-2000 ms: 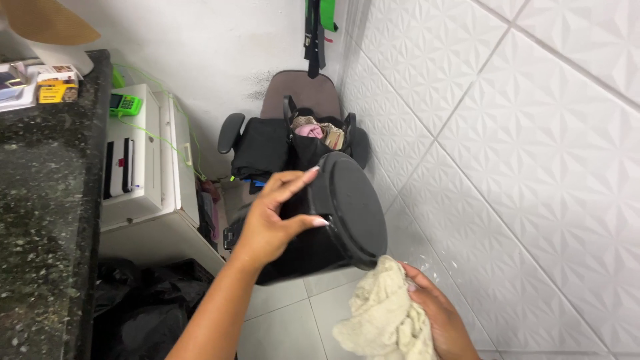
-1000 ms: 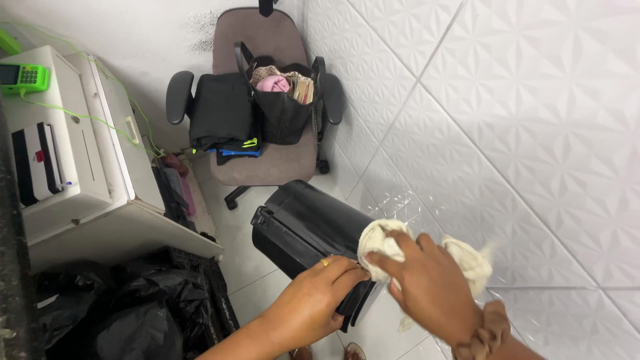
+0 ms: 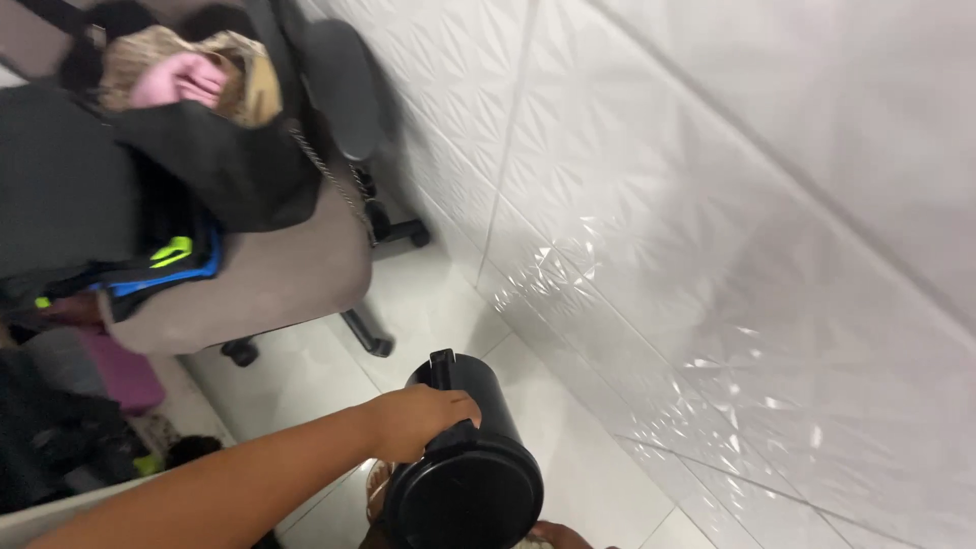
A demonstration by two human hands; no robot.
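Observation:
A black cylindrical bin (image 3: 465, 492) with a round lid or base facing me is held low over the tiled floor. My left hand (image 3: 423, 419) is closed around a black handle or bracket on its side. At the bottom edge, my right hand (image 3: 560, 535) shows only in part, beside the bin. A bit of pale cloth (image 3: 532, 543) is visible next to that hand; most of the cloth and the fingers are hidden, so its hold cannot be made out.
A padded office chair (image 3: 305, 267) stands at the left, bearing a black bag (image 3: 229, 168) with pink cloth inside and dark folded items. White textured wall tiles (image 3: 648, 191) rise on the right. Dark and purple fabrics (image 3: 126, 374) lie at the lower left.
My left hand has gone from the bin's end to the handle on its side. My right hand, on the bin with the cloth one second ago, is now mostly out of view. The view has moved closer to the chair.

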